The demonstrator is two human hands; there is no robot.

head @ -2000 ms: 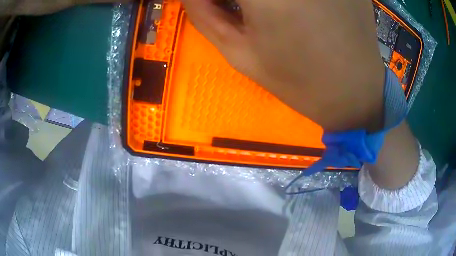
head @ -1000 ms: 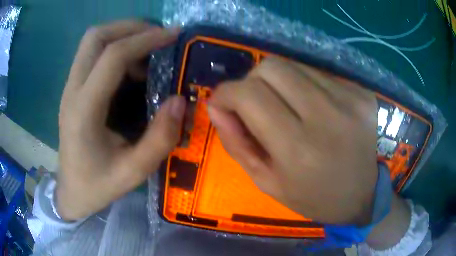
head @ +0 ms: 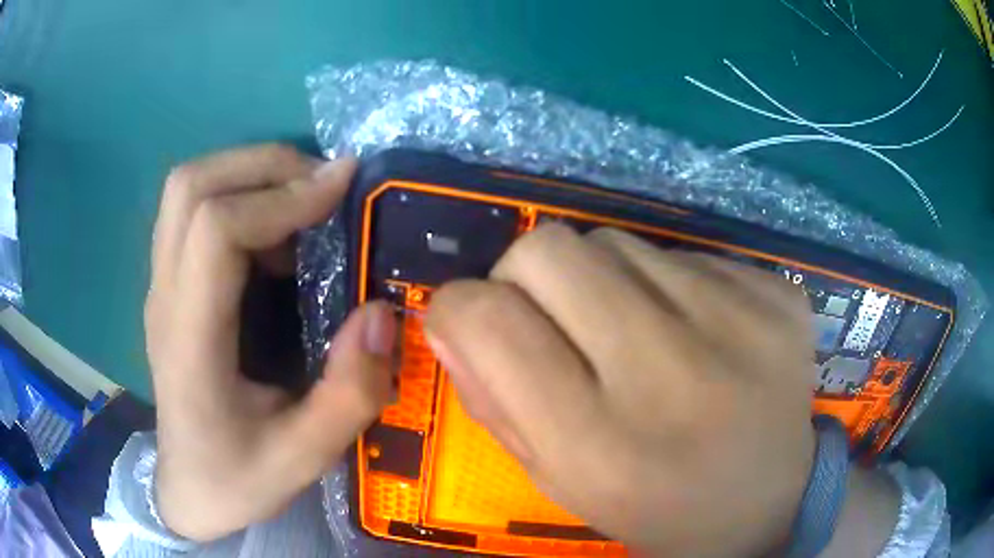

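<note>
The orange tablet housing [head: 491, 474] with a black rim lies tilted on bubble wrap [head: 469, 114]. My left hand [head: 245, 349] holds the housing's left side, thumb on the inner edge and fingers at the outer far-left corner. My right hand [head: 654, 392] is over the housing, thumb and curled fingers close together just below the black corner module [head: 441, 238]. Whether anything is between its fingertips is hidden. A black pad [head: 396, 451] sits on the left strip. The main board [head: 845, 338] shows at the right, with its middle hidden by my right hand.
Loose white cables [head: 834, 136] cross on the green mat [head: 610, 55] beyond the housing. A yellow edge [head: 978, 24] shows at the far right corner. Clear plastic lies at the left edge, with blue and white items below it. A grey-blue band [head: 823, 480] is on my right wrist.
The housing first came into fuller view, with my left hand now on its left side. Over the last second, housing and hands sit lower in view; my hands keep nearly the same grip and place.
</note>
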